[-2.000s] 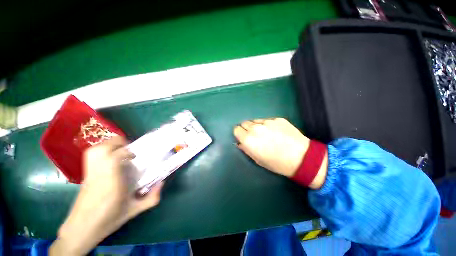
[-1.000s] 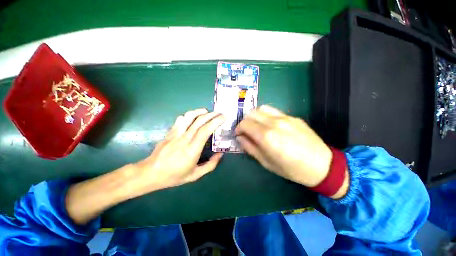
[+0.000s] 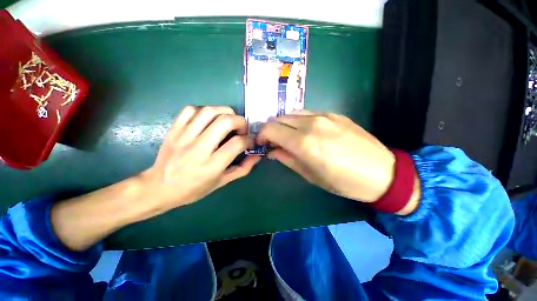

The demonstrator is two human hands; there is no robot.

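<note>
An open phone body [image 3: 262,88] lies on the dark green bench mat, its blue and silver main board [image 3: 277,46] at the far end. A dark flex cable with an orange end [image 3: 285,71] runs down its middle. My left hand [image 3: 203,147] rests at the near left edge of the phone, fingertips on it. My right hand [image 3: 330,153] has its fingertips together at the near end, almost touching the left fingers. The fingers hide most of that end. I cannot tell whether the right fingers hold a small part.
A red bin [image 3: 23,126] with thin cream slivers [image 3: 44,82] stands at the left. A black tray [image 3: 471,88] stands at the right, with a silver-blue pile [image 3: 531,100] at the picture's edge. A white strip [image 3: 200,10] runs along the far side of the mat.
The phone was tilted in my left hand near the bin; it now lies on the mat. My right hand has come to its near end. Since one second ago both hands' fingertips have drawn closer together.
</note>
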